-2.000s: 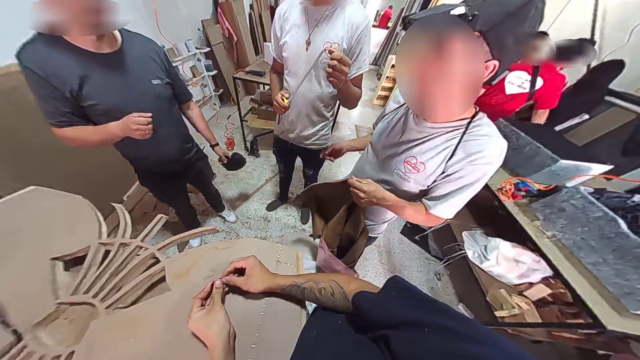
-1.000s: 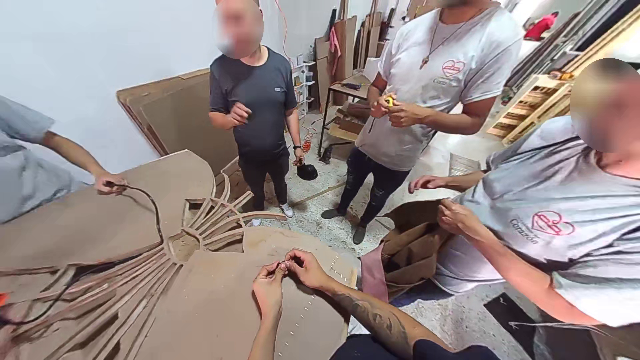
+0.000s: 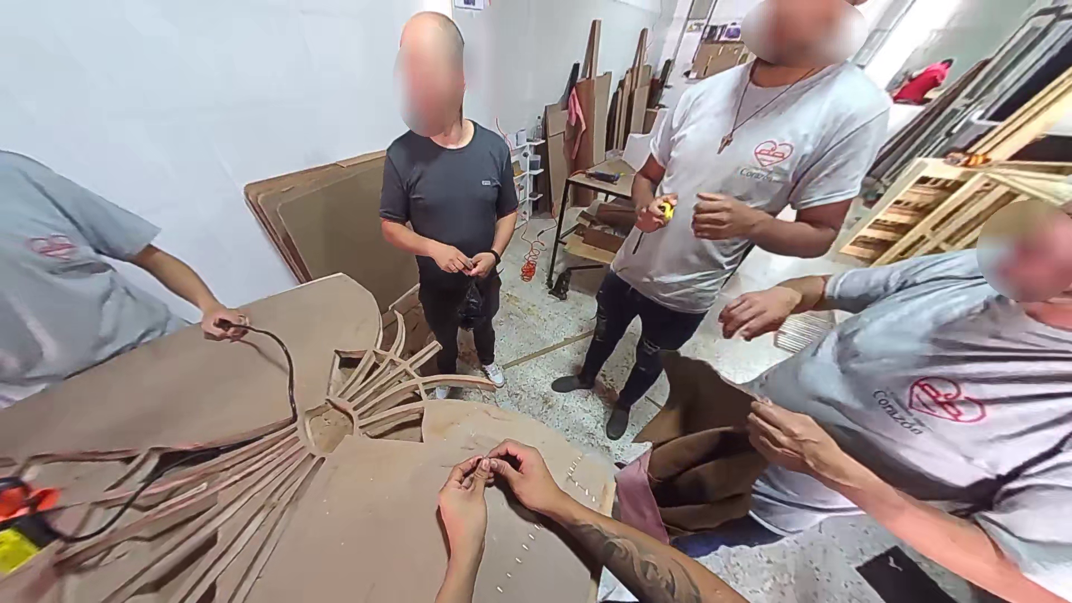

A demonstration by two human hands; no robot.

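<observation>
My left hand and my right hand meet at the fingertips above a large flat board, probably MDF. Their thumbs and fingers are pinched together; whether something small sits between them is too small to tell. Short pale pieces lie in rows on the board to the right of my hands. Left of the hands, curved wooden strips fan out from a hub-like opening in the board structure. A dark cable runs across this structure.
At the left a person's hand holds the cable. Across the board stand two people, one holding a yellow object. At the right a person holds brown fabric. Boards lean on the wall. An orange and yellow object lies lower left.
The view has swung left. The person in the dark shirt has brought both hands together. My hands stay together over the board.
</observation>
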